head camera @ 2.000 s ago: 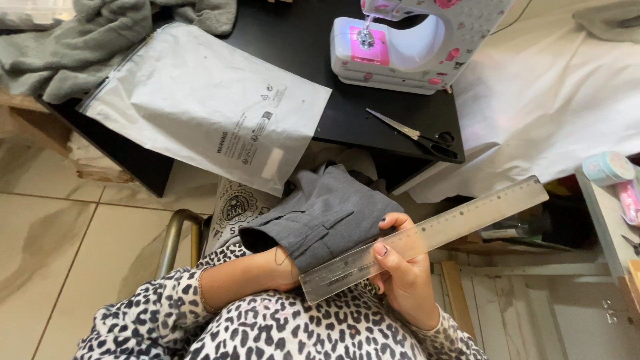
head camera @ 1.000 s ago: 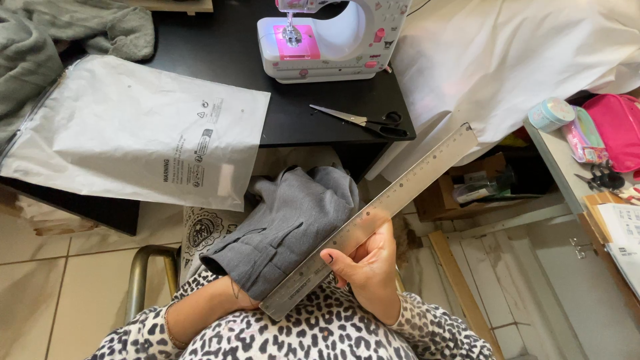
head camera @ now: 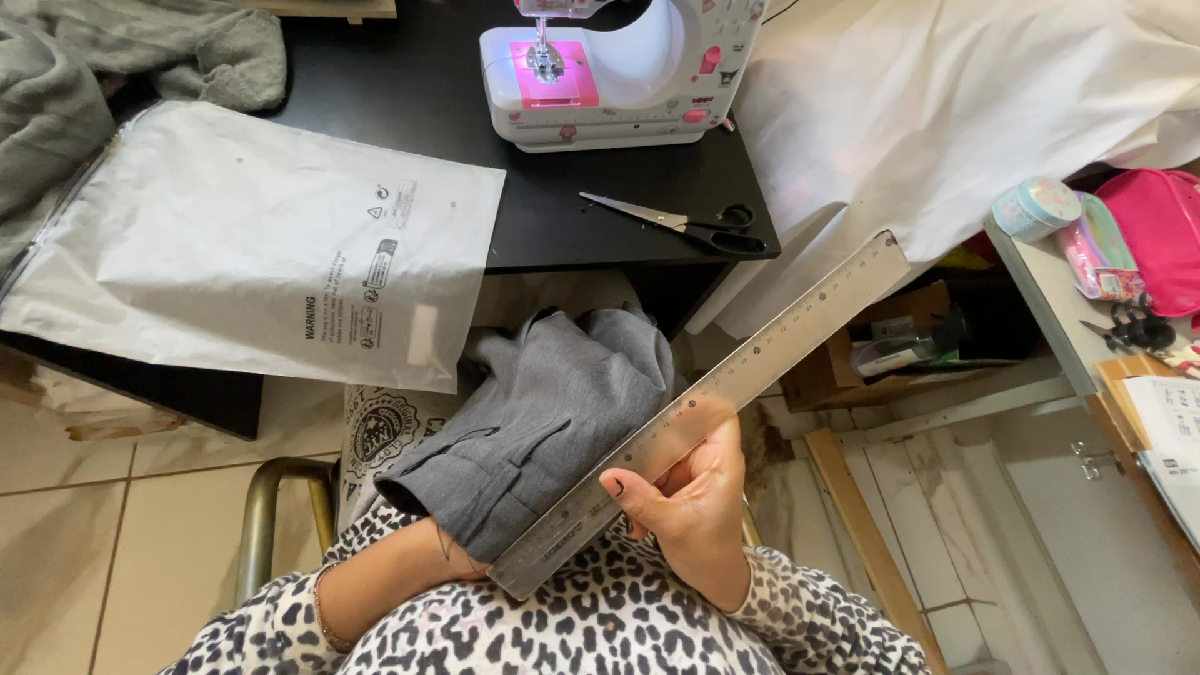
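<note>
A dark grey fabric garment (head camera: 562, 403) lies over my lap, its open end nearest me. My left hand (head camera: 457, 555) reaches into that opening, and its fingers are hidden by the cloth, so its grip does not show. A loose thread hangs at the garment's edge by the wrist. My right hand (head camera: 689, 502) grips a clear plastic ruler (head camera: 750, 361), thumb on top and fingers beneath. The ruler slants from my lap up to the right, its lower part lying along the garment's right edge.
On the black table (head camera: 375, 84) are a white and pink sewing machine (head camera: 609, 84), black-handled scissors (head camera: 689, 223) and a printed plastic bag (head camera: 253, 234). Grey fabric (head camera: 187, 56) is at upper left. A side table at right holds a round tin (head camera: 1036, 208), a pink pouch (head camera: 1153, 234) and small scissors (head camera: 1130, 326).
From two seconds ago, the ruler has tilted more steeply, with my right hand still on it. My left hand stays at the garment's opening. The view has shifted to the right.
</note>
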